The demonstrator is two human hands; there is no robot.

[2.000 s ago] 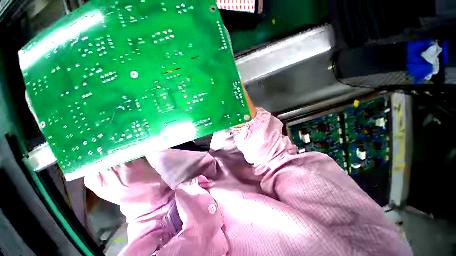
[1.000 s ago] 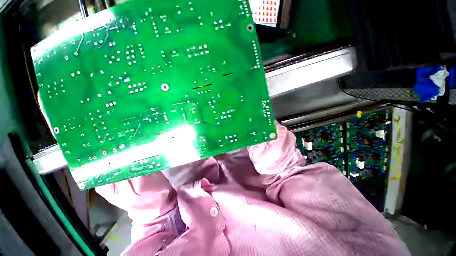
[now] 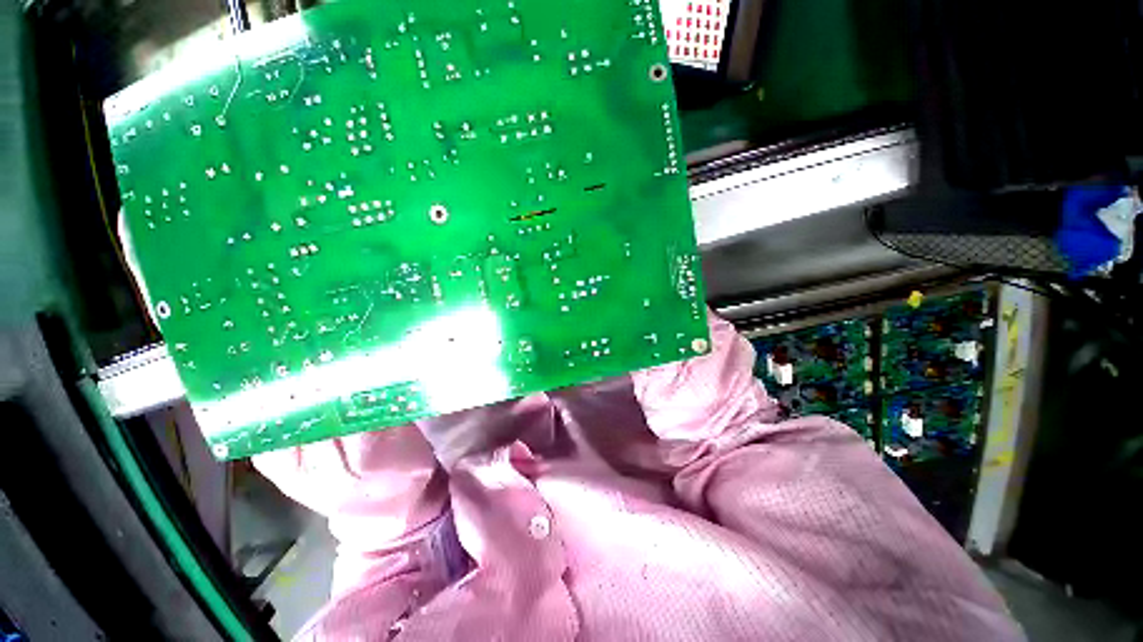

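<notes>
A large green circuit board [image 3: 414, 251] is held up in the air, tilted, with its solder side facing me and its top edge cut off by the picture. Strong white glare lies along its upper left and lower edges. A thin pale sliver of my left hand [image 3: 125, 248] shows at the board's left edge, gripping it; the rest is hidden behind the board. My right hand is hidden behind the board; only its pink sleeve shows at the lower right corner.
A pale-framed tray [image 3: 1007, 420] at the right holds boards with parts facing up. A silver metal rail [image 3: 808, 188] runs behind the held board. A black box with a white dotted panel [image 3: 697, 31] lies beyond. A blue item [image 3: 1088, 230] is at the far right.
The board has moved right in the picture and is slightly less tilted. The orange band at my right wrist, visible two seconds ago, is now hidden.
</notes>
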